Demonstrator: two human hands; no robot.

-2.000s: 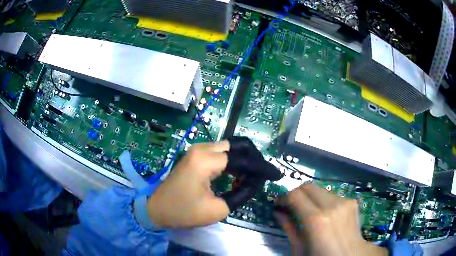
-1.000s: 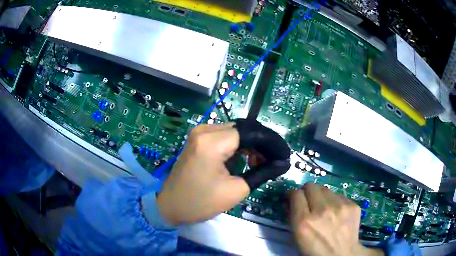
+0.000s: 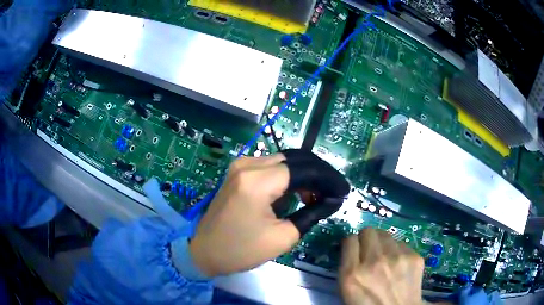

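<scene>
My left hand (image 3: 268,205), with black finger cots, is above the right-hand green circuit board (image 3: 382,65). Its thumb and forefinger tips meet in a pinch; whether a small part is between them cannot be told. My right hand (image 3: 382,268), bare, is low over the front part of the same board, its fingers curled down and their tips hidden. A long silver heatsink (image 3: 459,173) stands on this board to the right of my hands. Small white-topped parts (image 3: 374,208) stand between my left fingertips and the heatsink.
A second board (image 3: 167,143) with a long heatsink (image 3: 173,59) lies to the left. A finned heatsink (image 3: 492,98) stands at the back right. Dark parts bins (image 3: 477,30) are behind. A blue cord (image 3: 292,89) crosses the view. A blue sleeve (image 3: 21,36) shows at upper left.
My left hand's fingertips have closed together and moved slightly right and up over the board. My right hand stays low, fingers curled. The blue sleeve has appeared at upper left. The camera view has shifted.
</scene>
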